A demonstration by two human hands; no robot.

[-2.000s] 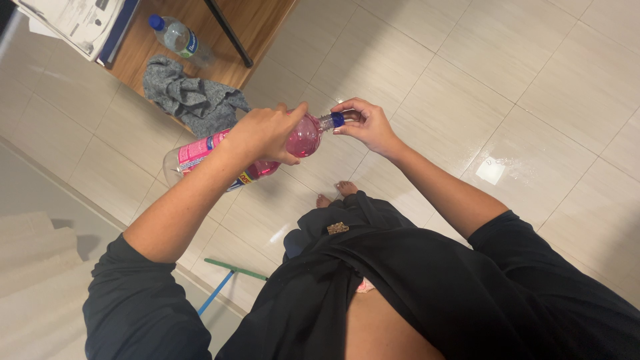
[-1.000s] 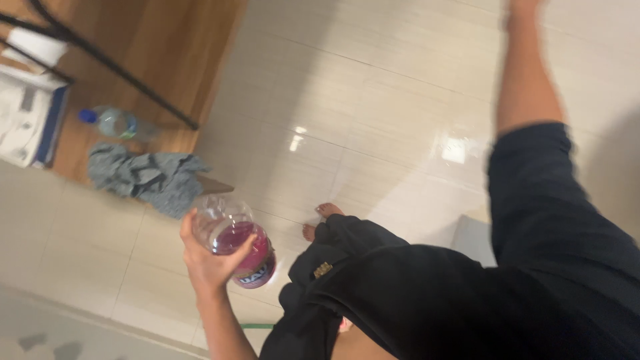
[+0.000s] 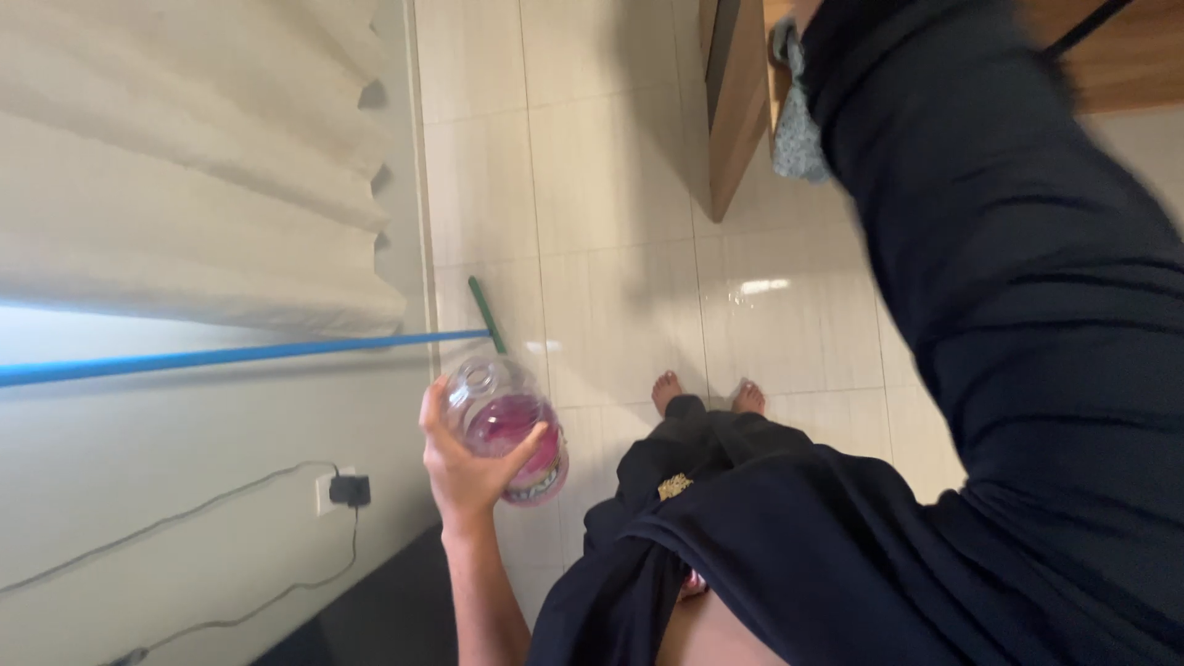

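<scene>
My left hand (image 3: 467, 467) is wrapped around a clear plastic bottle (image 3: 518, 435) of pink-purple liquid, its thumb across the front. The bottle stands roughly upright in my grip, and its uncapped mouth faces up towards the camera. Part of its printed label shows low on the side. My right arm, in a dark sleeve (image 3: 980, 231), stretches to the top edge of the view. Only a sliver of skin shows beyond the cuff, close to a grey cloth (image 3: 797, 139); the right hand itself is out of frame.
A blue pole (image 3: 277, 351) with a green crosspiece (image 3: 484, 310) stands left of the bottle. A pale curtain (image 3: 185, 166) hangs by the wall, above a black plug (image 3: 350, 490) with cables. Wooden furniture (image 3: 737, 120) juts in at the top. My bare feet (image 3: 664, 388) are on floor tiles.
Two seconds ago my right hand was at the blue cap on the bottle's mouth; that hand has moved away and the mouth is open. The view has swung strongly towards the curtain.
</scene>
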